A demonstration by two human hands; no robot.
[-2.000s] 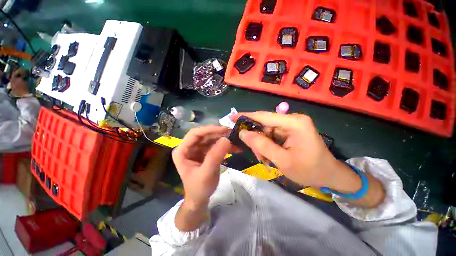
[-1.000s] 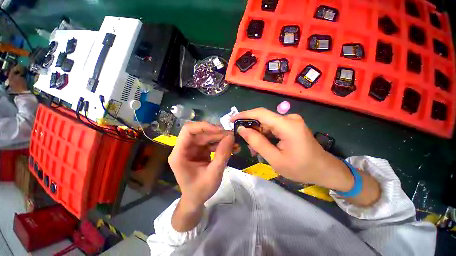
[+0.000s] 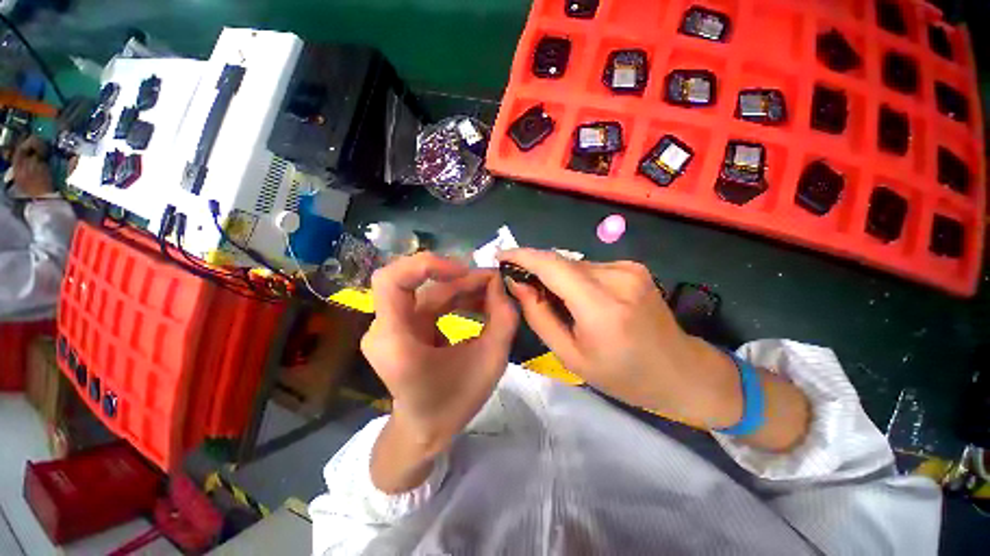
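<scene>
A black watch housing (image 3: 518, 274) is held at the fingertips in front of my chest, mostly hidden by the fingers. My right hand (image 3: 608, 326), with a blue wrist band (image 3: 751, 396), grips it between thumb and fingers. My left hand (image 3: 440, 353) has its thumb and index fingertip together at the housing's left edge; whether it grips the housing is hidden. A small white wipe (image 3: 495, 248) shows just behind the fingertips. A pink round item (image 3: 611, 228) lies on the bench beyond my right hand.
A red foam tray (image 3: 662, 201) with black cases, some showing silver rectangles, lies far right. Another black case (image 3: 695, 304) is beside my right hand. A bag of small parts (image 3: 454, 163), black box (image 3: 334, 114), white unit (image 3: 255, 81) and small bottle (image 3: 382, 237) stand left. Stacked red trays (image 3: 141, 337) are lower left.
The housing has turned from showing its face to nearly edge-on, and my fingers now cover more of it. My left thumb and index fingertip have come together. The view has shifted slightly.
</scene>
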